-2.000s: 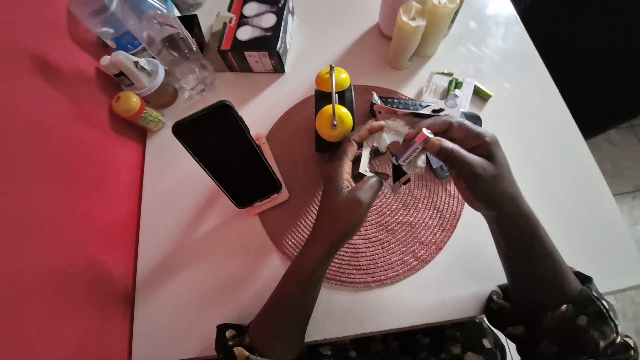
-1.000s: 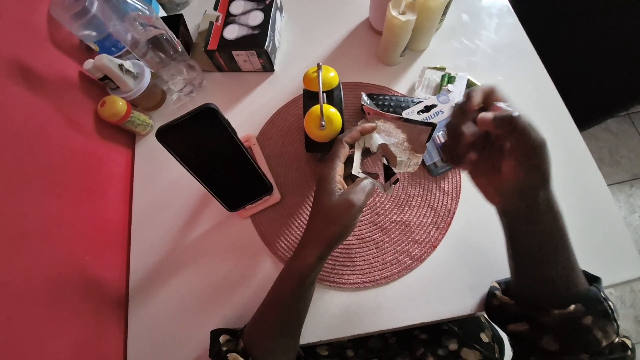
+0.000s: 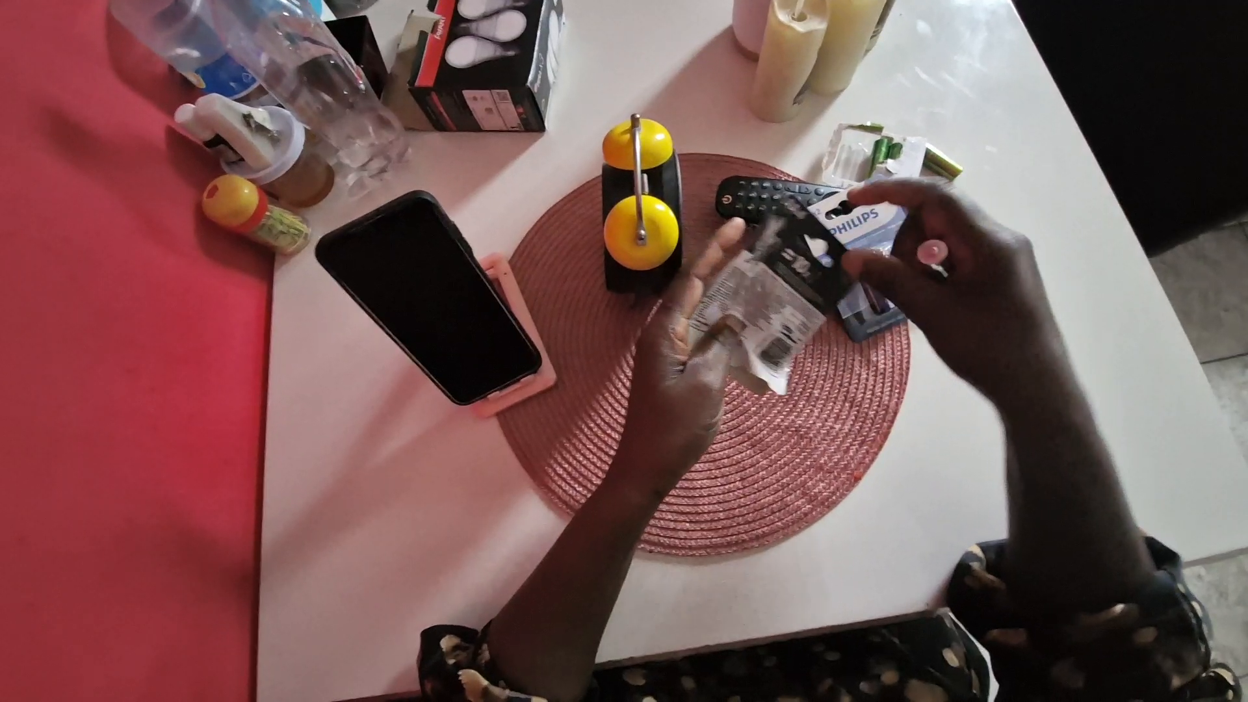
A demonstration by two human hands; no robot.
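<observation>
My left hand [image 3: 687, 361] grips the lower part of a torn battery blister pack [image 3: 780, 302] with a printed card. My right hand [image 3: 955, 283] pinches the pack's dark upper corner between thumb and forefinger, over the round woven placemat [image 3: 780, 478]. The end of a small pinkish cylinder, probably a battery, shows among the right hand's curled fingers. Just behind the pack lie a black remote control [image 3: 756, 198] and a Philips package [image 3: 863, 229]. A black twin-bell alarm clock with yellow bells [image 3: 641, 232] stands left of the remote.
A smartphone [image 3: 429, 297] leans on a pink stand [image 3: 522, 390] at the left. Behind it are a clear plastic bottle [image 3: 322, 88], a yellow-capped shaker [image 3: 255, 214] and a light-bulb box [image 3: 487, 73]. Candles [image 3: 785, 63] stand at the back; green batteries [image 3: 882, 151] lie behind the remote.
My right hand, holding a battery two seconds ago and blurred away from the pack one second ago, is now at the pack's corner. The pack's card is turned so that more of it shows.
</observation>
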